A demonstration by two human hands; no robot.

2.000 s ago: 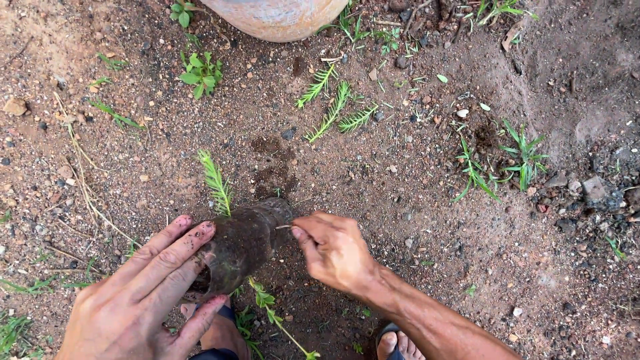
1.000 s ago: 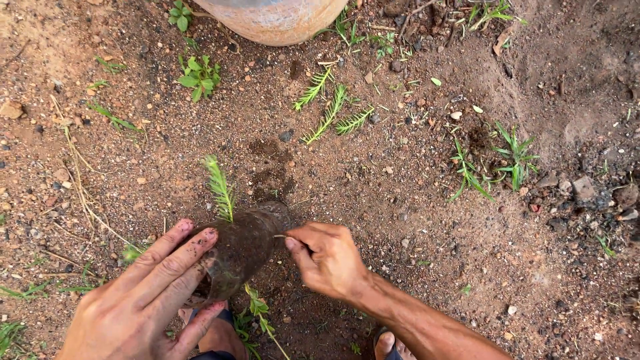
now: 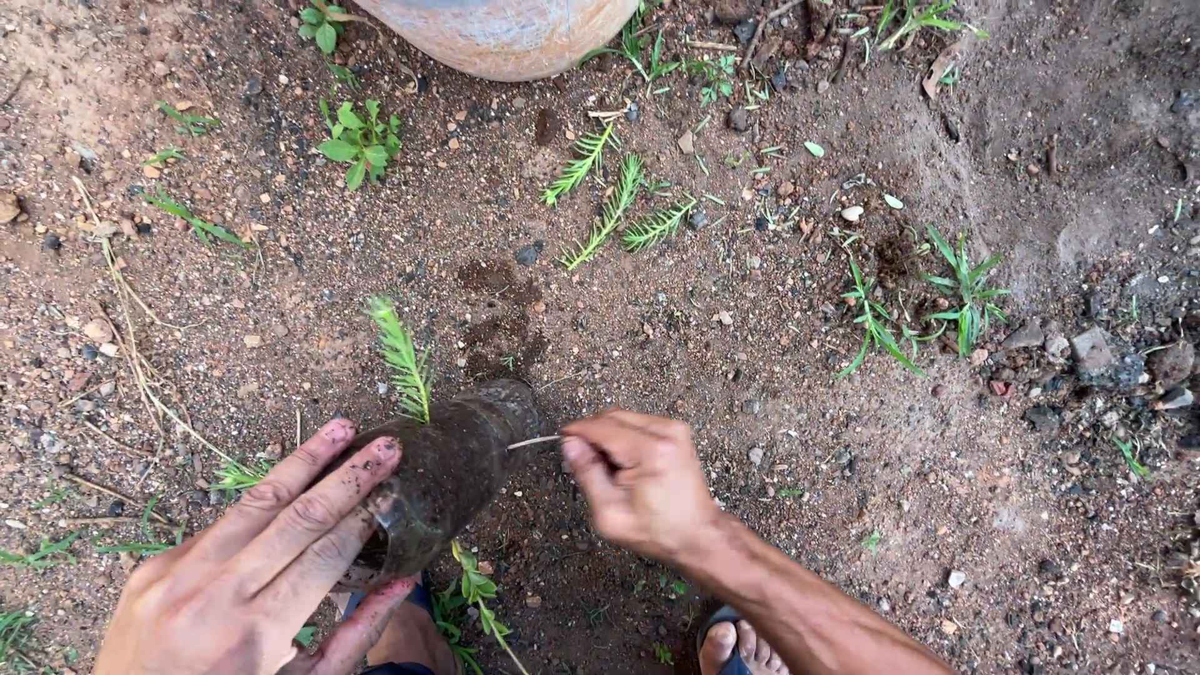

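Note:
A dark, soil-filled plastic bottle or bag (image 3: pixel 459 459) lies tilted at the lower centre-left, its wider end toward my left hand. My left hand (image 3: pixel 272 553) grips that end, with soil on the fingertips. A feathery green sprig (image 3: pixel 405 361) stands out of its upper side. My right hand (image 3: pixel 642 478) pinches a thin stick (image 3: pixel 534 442) between thumb and index finger, the stick's tip against the container's right side. A leafy stem (image 3: pixel 478 586) shows below the container; whether it is joined to it I cannot tell.
Loose green sprigs (image 3: pixel 609 211) lie on the gritty soil above the container. A rounded, worn pot or vessel (image 3: pixel 506 37) stands at the top edge. Small weeds (image 3: pixel 361 143), grass tufts (image 3: pixel 966 291) and stones (image 3: pixel 1092 356) dot the ground. My sandalled foot (image 3: pixel 736 647) is at the bottom.

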